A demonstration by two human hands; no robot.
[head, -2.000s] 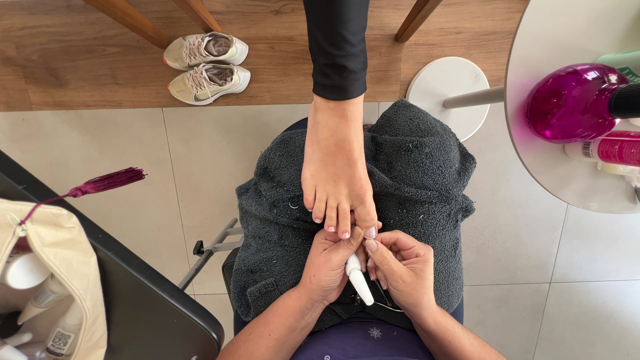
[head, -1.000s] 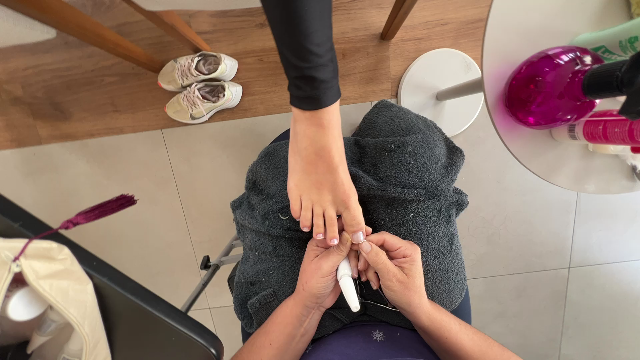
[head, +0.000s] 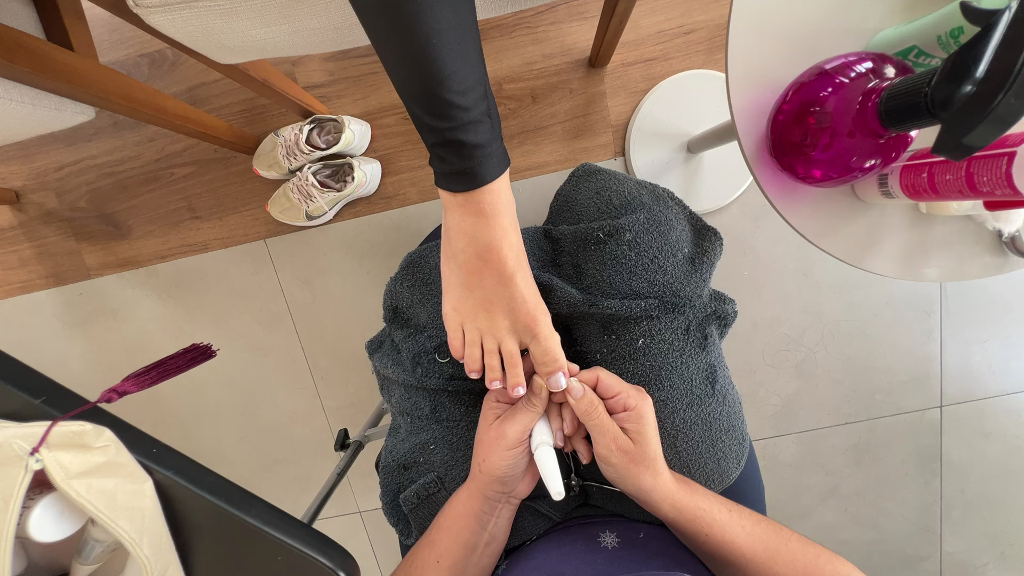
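Another person's bare foot [head: 500, 296] rests over a dark grey towel [head: 640, 264] on my lap, its toes toward me. My left hand [head: 512, 436] is at the big toe, thumb beside it, and holds a small white bottle with a long tapered cap [head: 548, 464] that points down toward me. My right hand [head: 616, 424] has its thumb and index finger pinched at the other side of the big toe; whether anything small is between them cannot be seen. The big toenail [head: 558, 382] looks pale and shiny.
A round white table [head: 848, 248] at the right holds a magenta spray bottle [head: 840, 120] and other bottles. At the lower left, a cream zip pouch [head: 120, 480] with containers lies on a black surface [head: 240, 528]. Sneakers [head: 324, 192] stand by chair legs on the wooden floor.
The white bottle in my left hand has swung to a steeper angle, its cap pointing more toward me. Both hands stay at the big toe. The view has shifted somewhat.
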